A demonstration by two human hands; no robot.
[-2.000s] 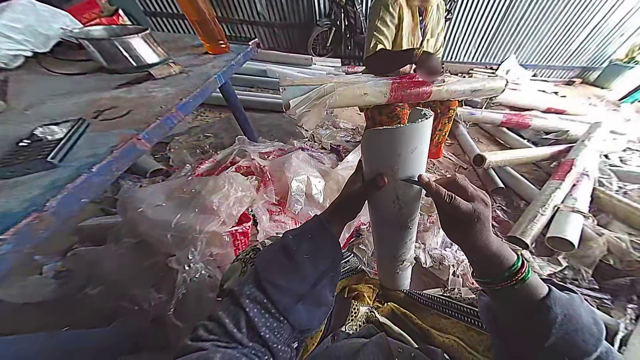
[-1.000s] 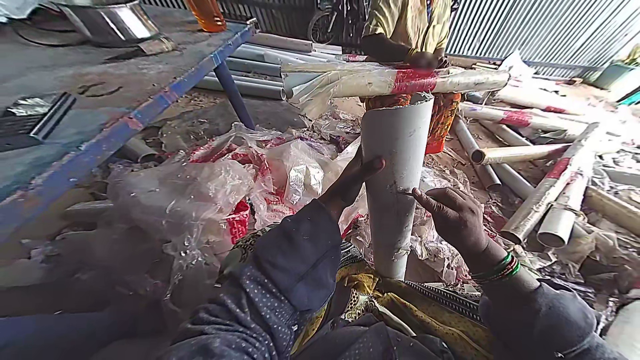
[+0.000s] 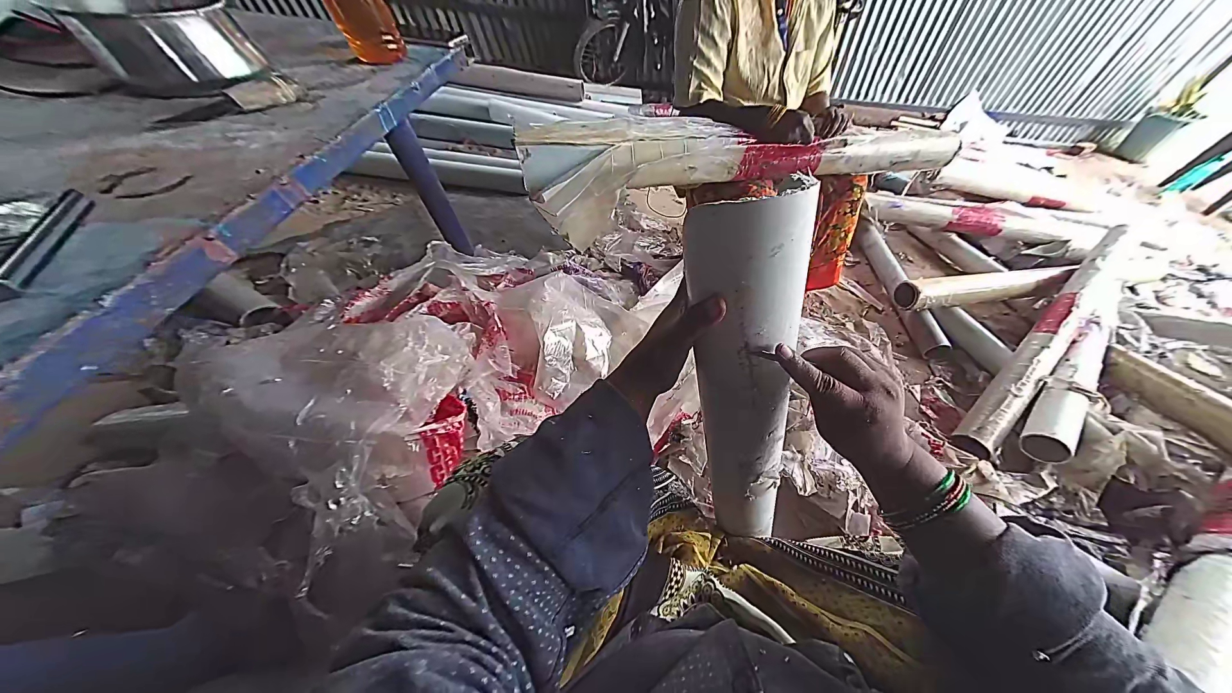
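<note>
A grey-white plastic pipe (image 3: 751, 375) stands nearly upright in front of me, its top rim rough and its lower end at my lap. My left hand (image 3: 674, 342) grips its left side, thumb on the front. On the right, my right hand (image 3: 847, 395) has a small dark piece (image 3: 768, 354), perhaps a blade, between thumb and finger, with its tip against the pipe's face. Green and red bangles (image 3: 934, 502) circle that wrist. Behind the pipe's top, a longer film-wrapped pipe with a red band (image 3: 674, 164) lies across the view.
A person in a yellow shirt (image 3: 751, 58) stands beyond, hands at the wrapped pipe. A blue-edged table (image 3: 241, 226) with a steel pot (image 3: 173, 48) and an orange bottle (image 3: 366, 29) is at left. Crumpled plastic film (image 3: 404, 366) covers the ground; loose pipes (image 3: 1049, 356) lie at right.
My right hand has shifted a little down along the pipe since the earliest frame. My left hand keeps its hold. The other person's hands have moved along the wrapped pipe.
</note>
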